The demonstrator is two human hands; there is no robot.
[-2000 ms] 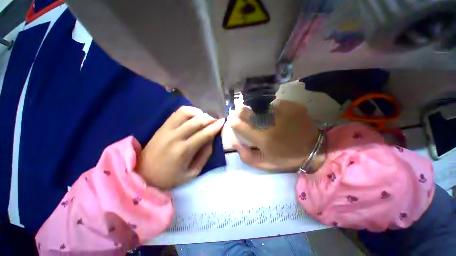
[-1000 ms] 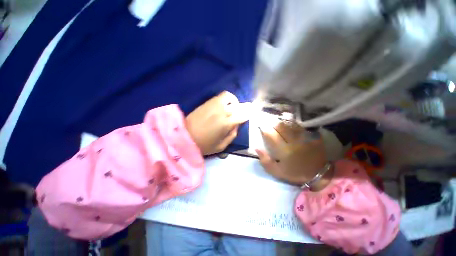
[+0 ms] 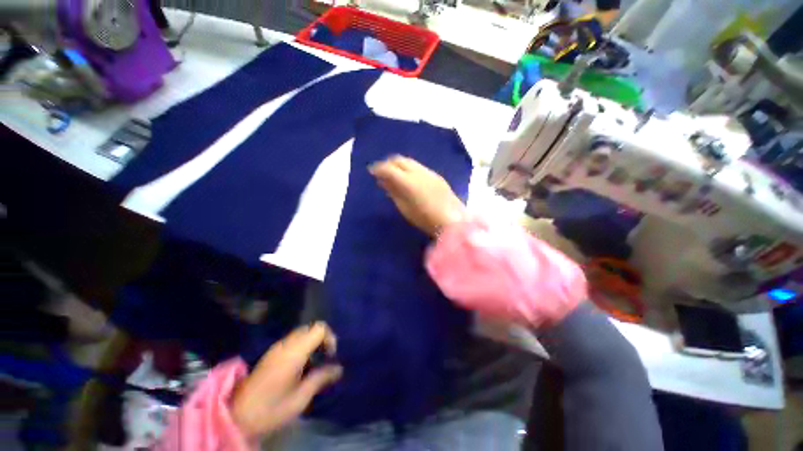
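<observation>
A long navy panel (image 3: 387, 255) runs from the white table (image 3: 308, 216) down over the wearer's lap. My right hand (image 3: 418, 192) lies over its upper part, fingers pointing left; whether it grips the cloth cannot be told. My left hand (image 3: 286, 379) is at the panel's lower left edge, thumb and fingers apart, slightly blurred, with no cloth visible between them. Two more navy panels (image 3: 273, 158) lie to the left on the table, with white strips of table between them. The sewing machine head (image 3: 634, 167) stands to the right of the panel.
A red basket (image 3: 370, 37) with cloth stands at the far side, a green basket (image 3: 607, 86) behind the machine. Orange-handled shears (image 3: 616, 286) and a phone (image 3: 710, 329) lie at right. A purple machine part (image 3: 119, 48) is at far left. Dark cloth hangs below the table's left edge.
The view has swung back and wider. Both hands have left the needle area; the right now reaches over the panel, the left is down near the lap. The panel now hangs lengthwise towards the wearer.
</observation>
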